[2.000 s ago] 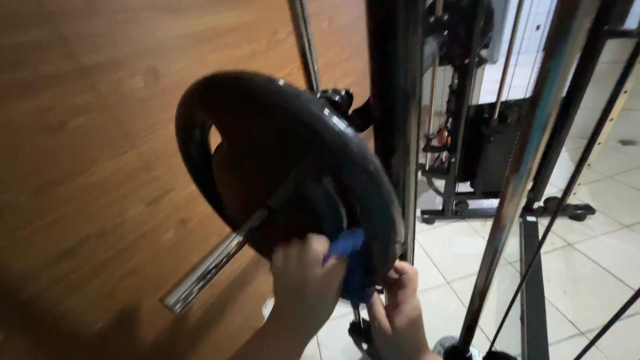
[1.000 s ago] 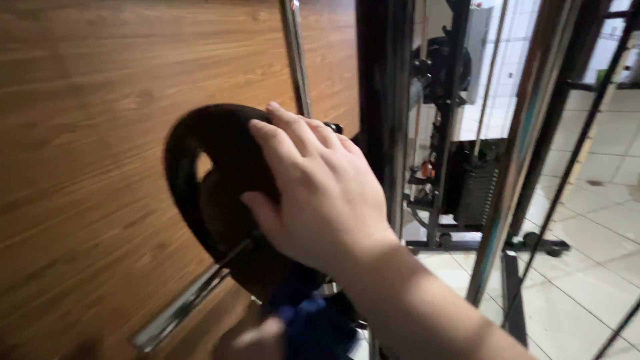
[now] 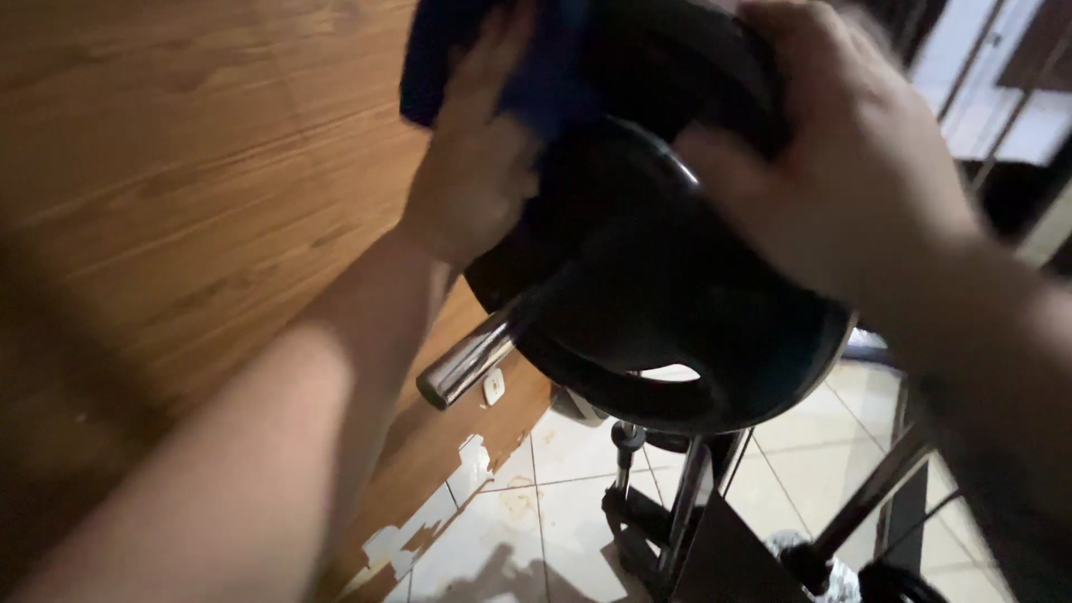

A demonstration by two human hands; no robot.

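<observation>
A black weight plate (image 3: 653, 276) with cut-out grip holes sits on a chrome bar sleeve (image 3: 469, 360), whose end sticks out toward the lower left. My left hand (image 3: 481, 159) presses a dark blue cloth (image 3: 544, 75) against the plate's upper left part; the fingers are blurred. On the upper right rim lies my right hand (image 3: 846, 142), its thumb on the face side and its fingers over the edge. The far side of the plate is hidden.
A wood-grain wall panel (image 3: 167, 167) with a peeling lower edge stands at the left, bearing a small white fitting (image 3: 494, 387). Below are white floor tiles (image 3: 511, 536), a black machine base (image 3: 712, 553) and a slanting chrome post (image 3: 871, 494).
My left hand has moved with the blue cloth from the plate's lower part to its upper left. My right hand has shifted to the upper right rim. The view has tilted down and come closer.
</observation>
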